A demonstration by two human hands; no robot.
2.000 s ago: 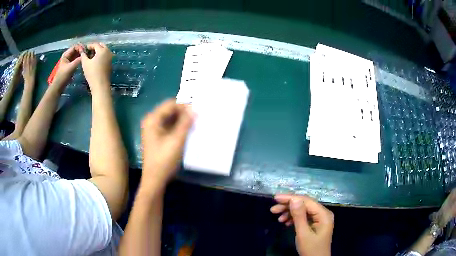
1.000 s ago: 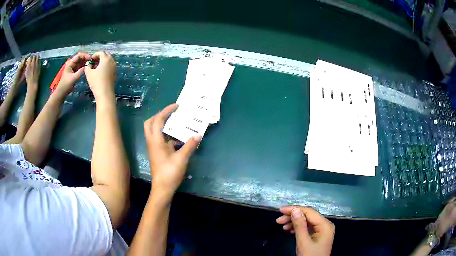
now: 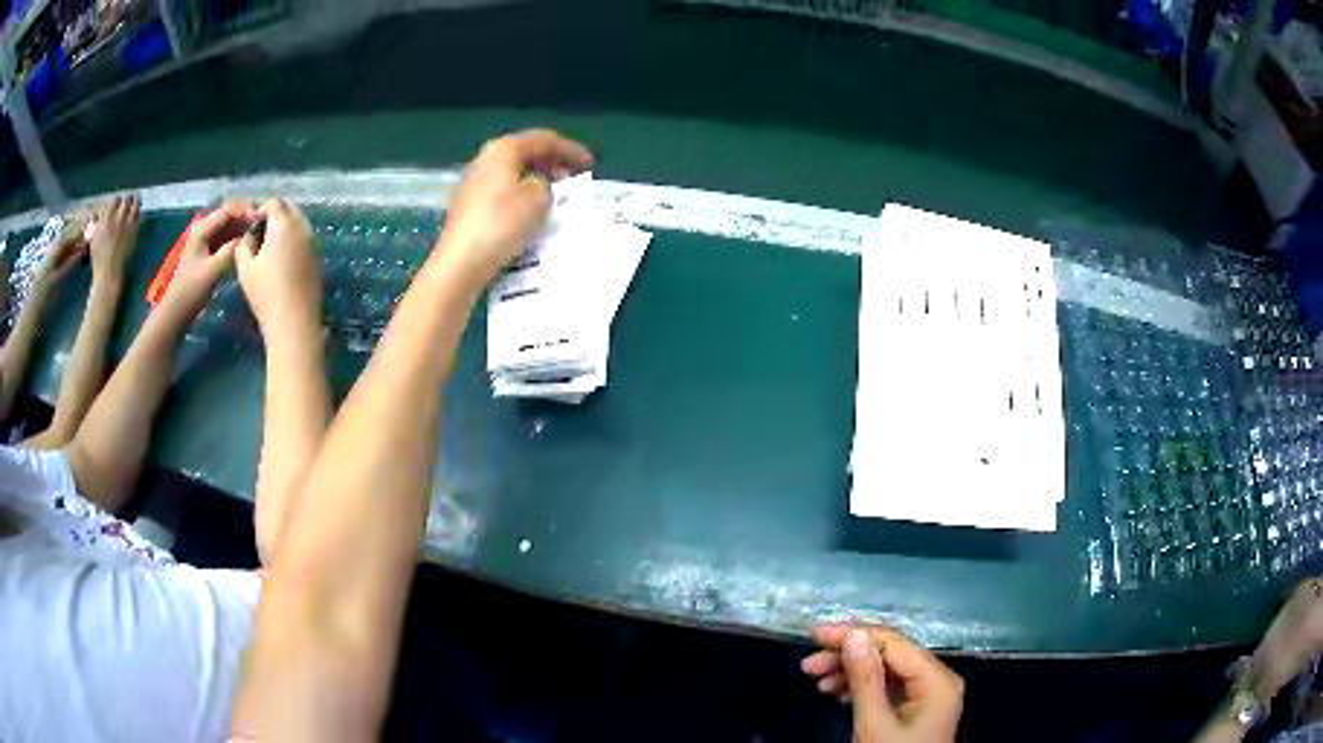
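Observation:
A pile of folded white leaflets (image 3: 563, 298) lies at left centre on the green bench, slightly fanned, with short dark printed bars. My left hand (image 3: 511, 200) is at the far end of this pile, its fingers bent over the far edge. Its thumb and fingertips are partly hidden, so its grip is unclear. A thick stack of unfolded white sheets (image 3: 950, 385) lies at right. My right hand (image 3: 888, 685) is low at the bench's near edge, loosely curled with no object visible in it.
A person's hands (image 3: 261, 247) at left hold a tiny dark piece over a clear blister tray (image 3: 380, 250), beside a red-orange object (image 3: 174, 261). More clear trays (image 3: 1172, 465) lie at far right. Another person's wrist with a watch (image 3: 1245, 697) shows at lower right.
My left hand has moved from the pile's near end to its far end. The leaflets at the near end now lie closer together. My right hand has barely moved. The view has shifted slightly.

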